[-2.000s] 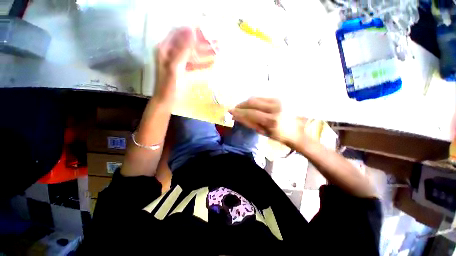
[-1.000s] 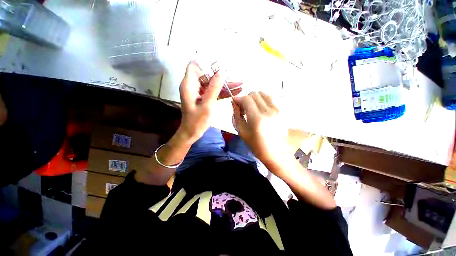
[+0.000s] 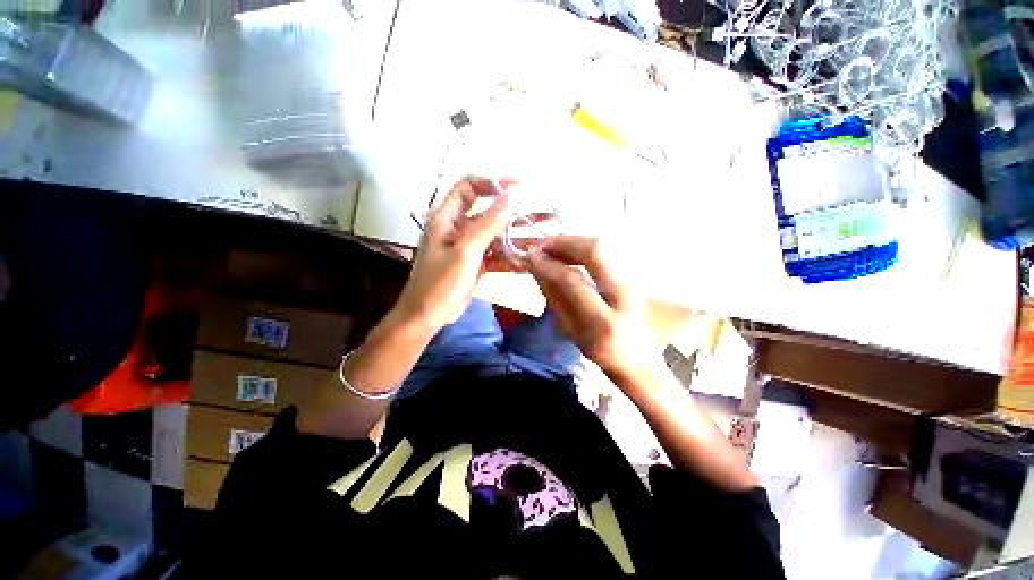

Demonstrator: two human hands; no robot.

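Observation:
A thin white cable [image 3: 528, 227], bent into a small loop, is held between my two hands above the front edge of the white table. My left hand [image 3: 456, 252] grips its left side with thumb and fingers. My right hand [image 3: 581, 289] pinches its lower right side. Both hands are bare, and a thin bracelet is on my left wrist. The fingers hide part of the loop. The cable's ends cannot be made out.
A stack of blue-and-white retail boxes [image 3: 833, 204] stands at the right, with a tangled white cable pile [image 3: 856, 57] behind it. A yellow tool [image 3: 598, 125] lies mid-table. Clear plastic trays [image 3: 289, 96] are at the left. Labelled brown cartons [image 3: 267, 329] are stacked below the table.
My hands came together from apart, and the cable between them, seen as a straight strand a second ago, now shows as a loop. The view has shifted slightly.

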